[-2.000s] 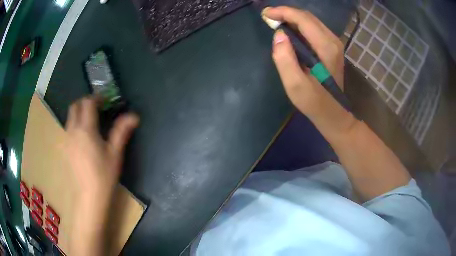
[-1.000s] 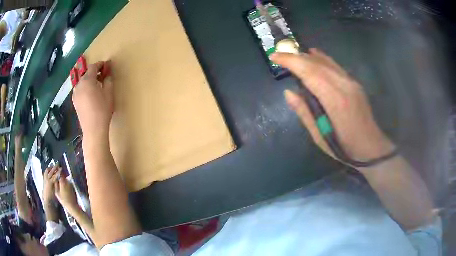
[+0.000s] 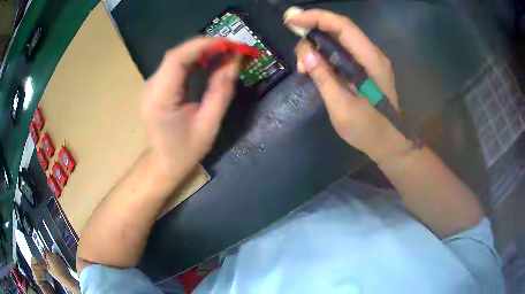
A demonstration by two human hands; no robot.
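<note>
My left hand point(image 3: 187, 97) holds a red component point(image 3: 221, 50), blurred, over the near left part of a green circuit board point(image 3: 262, 64) in a black case. The case lies on the dark bench top; my fingers and the red piece hide part of it. Whether the red piece touches the board I cannot tell. My right hand point(image 3: 345, 80) grips a soldering iron point(image 3: 339, 57) with a black handle, green band and pale collar, to the right of the board. The iron's tip does not show clearly.
A tan cardboard sheet point(image 3: 103, 92) lies at the left with several red components point(image 3: 66, 159) near its outer edge. A green conveyor point(image 3: 34, 69) with black devices runs beyond it. Another person's hands point(image 3: 54, 267) show at the lower left. A pale grid divider point(image 3: 495, 109) is at the right.
My left hand has moved from the red pieces on the cardboard to the board, with a red component in it. My right hand with the iron has moved off the board. The view has shifted.
</note>
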